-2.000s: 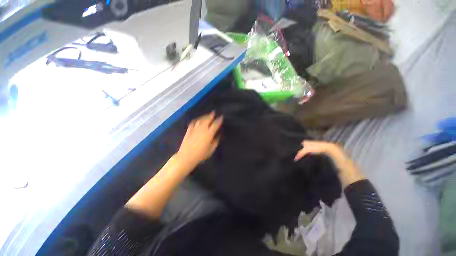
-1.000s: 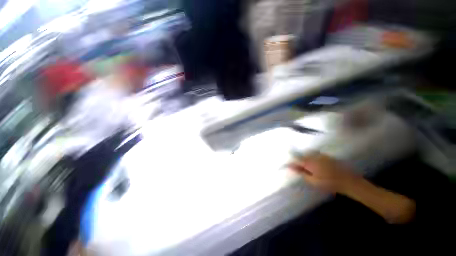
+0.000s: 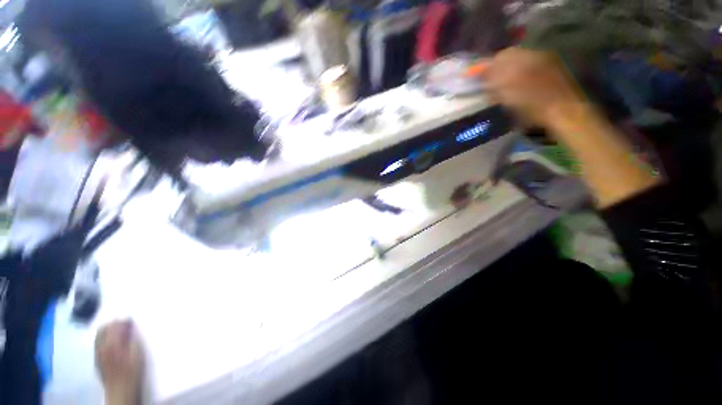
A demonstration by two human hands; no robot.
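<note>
My right hand is raised at the upper right, over the right end of the white sewing machine, near a small orange object on its top. It is blurred, and I cannot tell whether the fingers hold anything. My left hand is small and blurred at the lower left, over the left part of the white table; its grip cannot be told. The machine has a blue stripe and a dark lit panel. Small yellow-green and blue snips lie on the table. The needle area is lost in glare.
The table's grey front edge runs diagonally. A dark curled piece lies at the left of the table. A large dark shape is behind at upper left. A green basket is right of the machine. Black cloth fills the lower right.
The view has swung from the lap to the machine. My right hand has moved from the table front up to the machine's right end. My left hand has come into view at the left.
</note>
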